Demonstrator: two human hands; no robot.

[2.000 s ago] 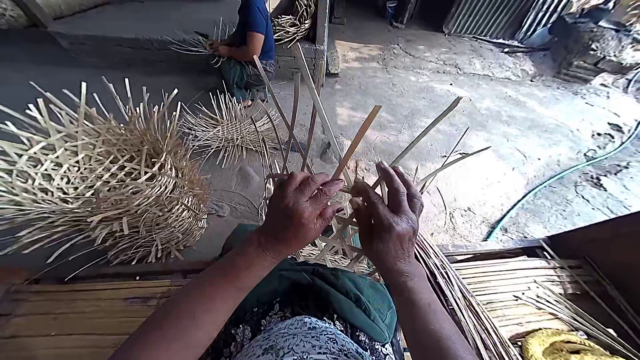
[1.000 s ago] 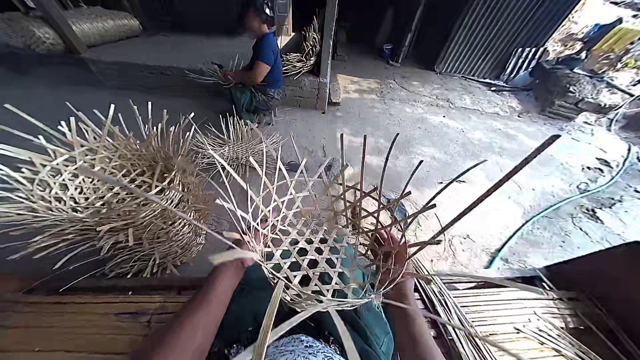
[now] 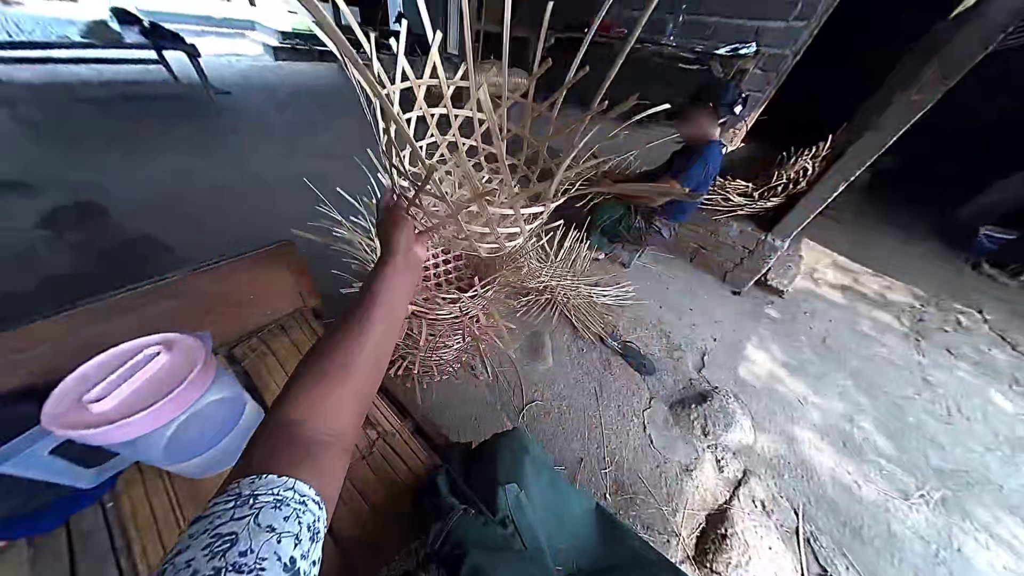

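Note:
My left hand (image 3: 400, 232) is stretched out ahead and grips the left side of an open-weave basket of bamboo strips (image 3: 480, 152). Long unwoven strip ends stick up from the basket's rim. Under it, on the ground, a reddish woven basket (image 3: 444, 320) and a pale bundle of woven strips (image 3: 564, 280) lie side by side; the held basket partly hides them. My right hand is out of view.
A plastic pitcher with a pink lid (image 3: 132, 388) stands on the bamboo-slat bench (image 3: 384, 456) at left. A co-worker (image 3: 692, 172) sits beyond the baskets, near a slanted post (image 3: 872, 144). A sandal (image 3: 632, 354) lies on the ground (image 3: 864, 384).
The basket was over my lap between both hands; now my left hand holds it out ahead over the other baskets. The view has swung far to the left.

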